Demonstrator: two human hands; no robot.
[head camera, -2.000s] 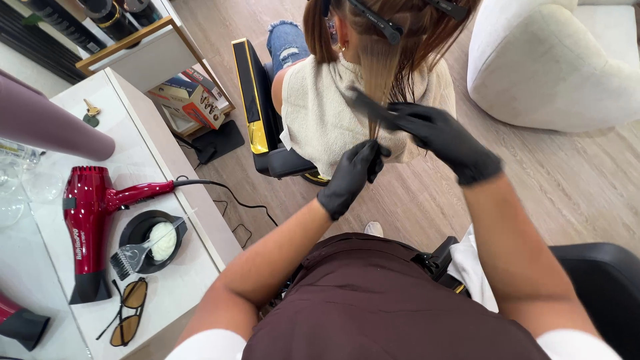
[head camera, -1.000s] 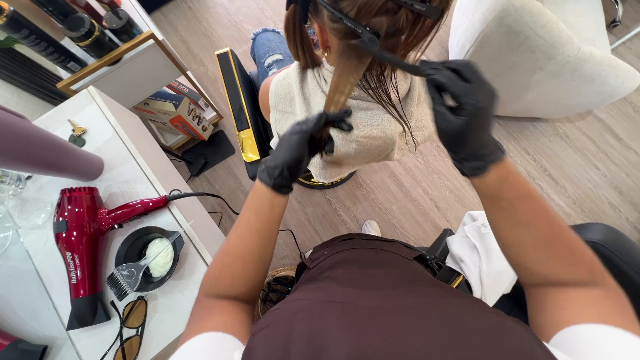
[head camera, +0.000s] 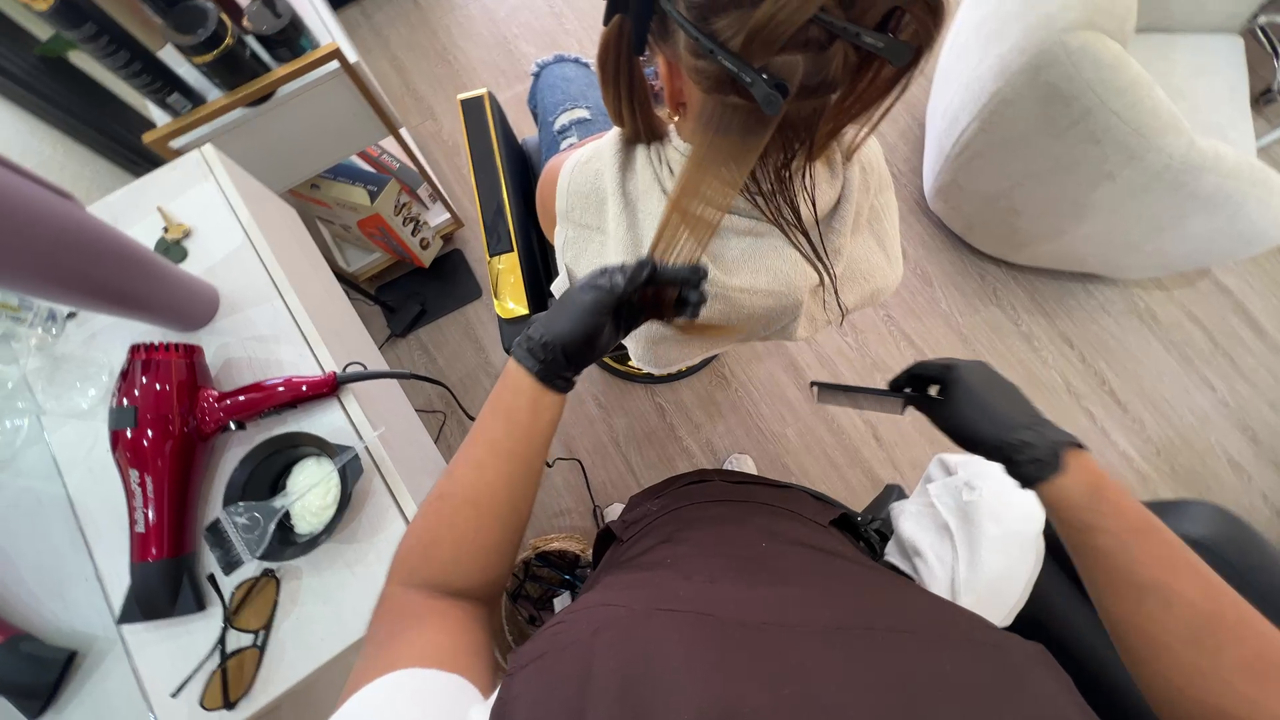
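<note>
In a black glove, my left hand (head camera: 615, 315) grips the lower part of a flat section of light hair (head camera: 705, 190), stretched down from the head of a seated person. My gloved right hand (head camera: 970, 405) is out to the right over the floor and holds a black comb (head camera: 858, 396), its teeth pointing down, apart from the hair. Black sectioning clips (head camera: 735, 65) pin up other hair. Darker strands hang loose beside the held section. A beige towel (head camera: 840, 245) covers the person's shoulders and back.
On the white counter (head camera: 330, 610) at left are a red hair dryer (head camera: 160, 450), a black bowl (head camera: 245, 480) with white cream, a tint brush (head camera: 255, 525) and sunglasses (head camera: 240, 635). A black-and-gold armrest (head camera: 493, 200) stands beside the person. A pale armchair (head camera: 1060, 150) is at upper right.
My right hand has moved with the comb from beside the hair down and right, away from the head. My left hand still holds the hair section, now further from the head than one second ago.
</note>
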